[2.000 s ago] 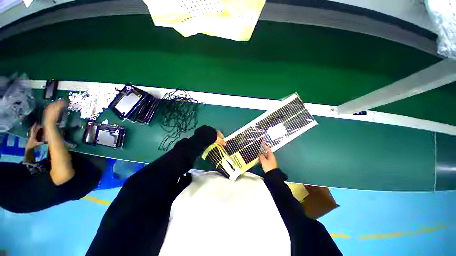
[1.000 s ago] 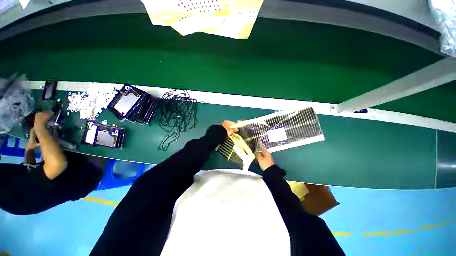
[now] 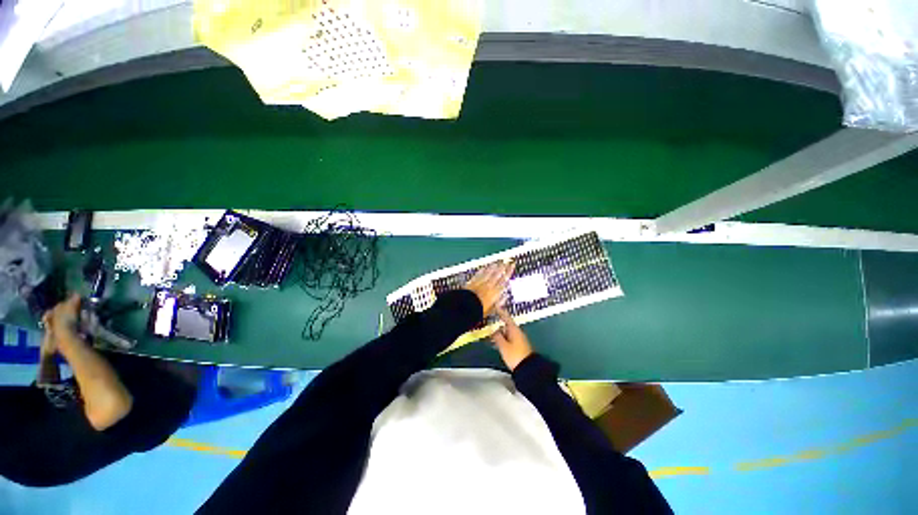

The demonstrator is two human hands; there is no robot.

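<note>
An adhesive strip sheet (image 3: 579,264) with rows of short black bars and a white patch lies flat on the green bench in front of me. My left hand (image 3: 490,286) rests on top of it with the fingers stretched out, palm down. My right hand (image 3: 512,340) is at the sheet's near edge, its fingertips touching the edge; whether it pinches the sheet is too small to tell. A yellow strip (image 3: 471,337) shows under the sheet's near edge, partly hidden by my left sleeve.
Tangled black cables (image 3: 340,264), stacked housings (image 3: 245,251), one open housing (image 3: 191,316) and scattered white parts (image 3: 161,251) lie to the left. A neighbouring person's arm (image 3: 91,372) is at far left. A yellow printed sheet (image 3: 352,50) hangs above. A cardboard box (image 3: 634,414) is below the bench edge.
The lifted, bent yellow part of the sheet is now down, and the sheet lies flatter. My left hand has moved onto its top surface. The whole view has shifted a little.
</note>
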